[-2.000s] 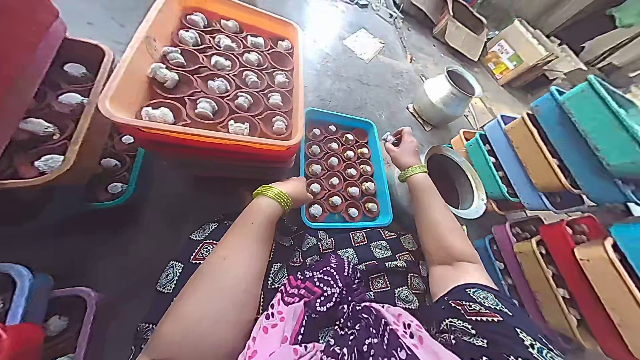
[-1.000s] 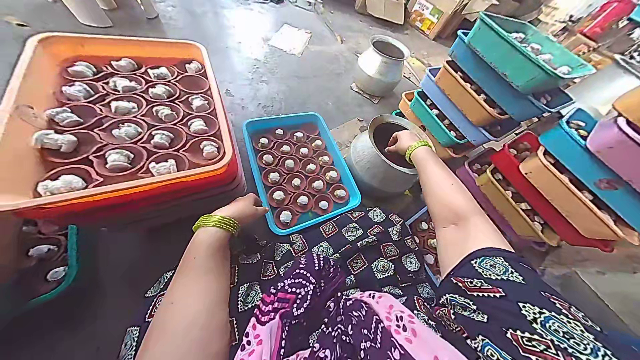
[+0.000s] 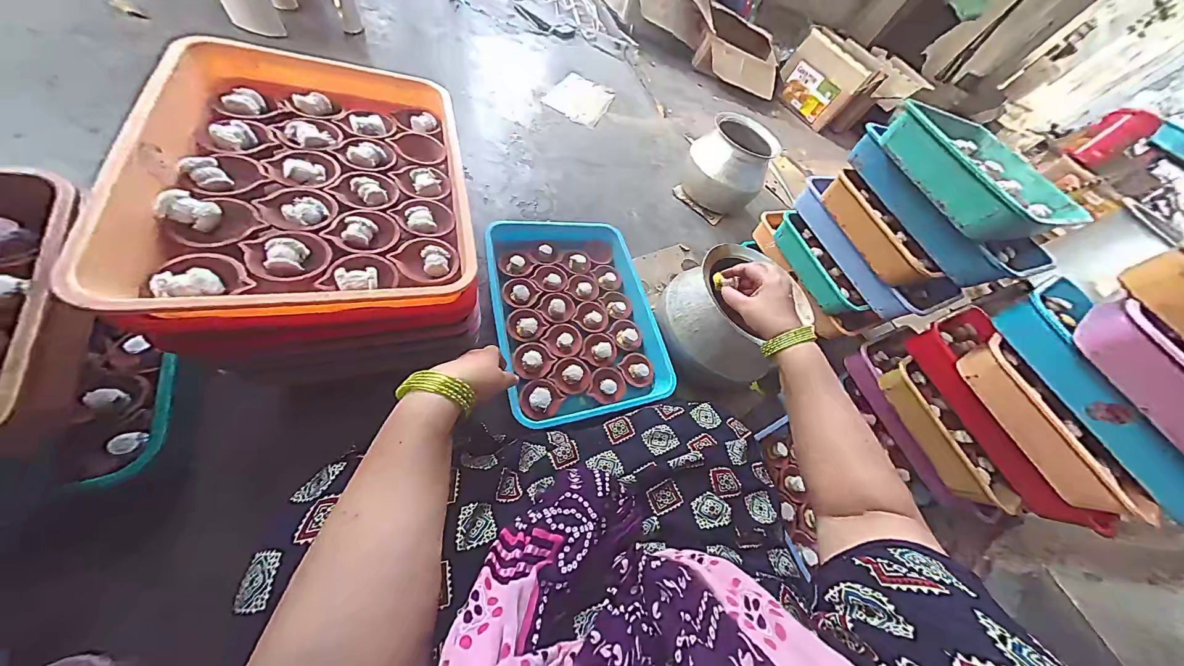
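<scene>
A blue plastic tray [image 3: 660, 381] lies in front of me, filled with small clay cups [image 3: 556, 307], each with a whitish lump in it. My left hand [image 3: 487, 372] rests against the tray's left edge, with nothing visible in it. Over the mouth of a metal pot [image 3: 698, 319], my right hand [image 3: 760, 294] pinches a small yellow piece [image 3: 719, 278] between its fingertips. The pot's inside is mostly dark and partly hidden by that hand. A larger orange tray [image 3: 120, 199] of clay cups with twisted white pieces tops a stack at the left.
A second metal pot [image 3: 726, 171] stands farther back. Stacked coloured trays [image 3: 980, 176] of cups line the right side, and another tray [image 3: 169, 416] sits low at the left. Cardboard boxes [image 3: 823, 79] lie at the back, and a paper sheet [image 3: 578, 99] is on the floor.
My right hand has moved from beside the blue tray to the pot's mouth. Its fingers were down inside the pot one second ago and now show above the opening with a yellow piece.
</scene>
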